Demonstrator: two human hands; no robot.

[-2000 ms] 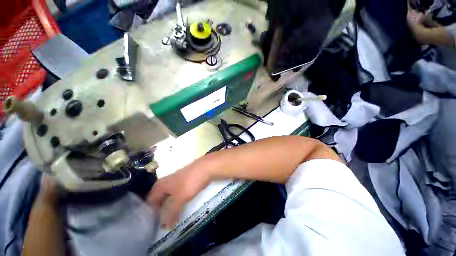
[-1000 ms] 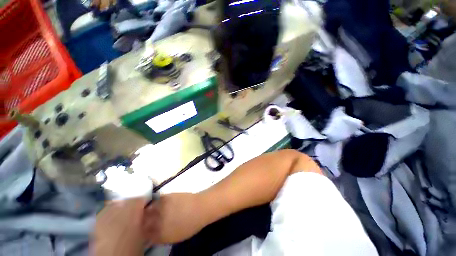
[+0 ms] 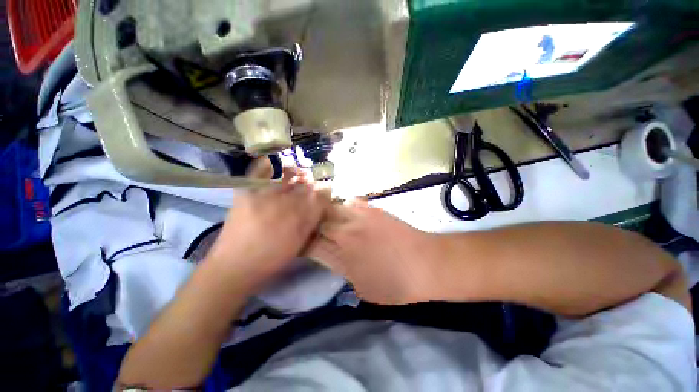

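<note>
My left hand and my right hand are close together under the head of the cream sewing machine. Their fingertips meet at the lit needle area, just below the cream knob. The fingers are bunched and slightly blurred, and what they hold is hidden. A light grey garment panel shows below and between the wrists. More light grey pieces with dark edges lie left of my left hand.
Black-handled scissors and a slim metal tool lie right of the needle. A white tape roll stands at the right. The green-framed control panel is above. A red basket and blue crate are at the left.
The view has moved in closer to the needle area. Both hands, lower and blurred one second ago, are now together at the needle. The grey pieces at the left show more clearly.
</note>
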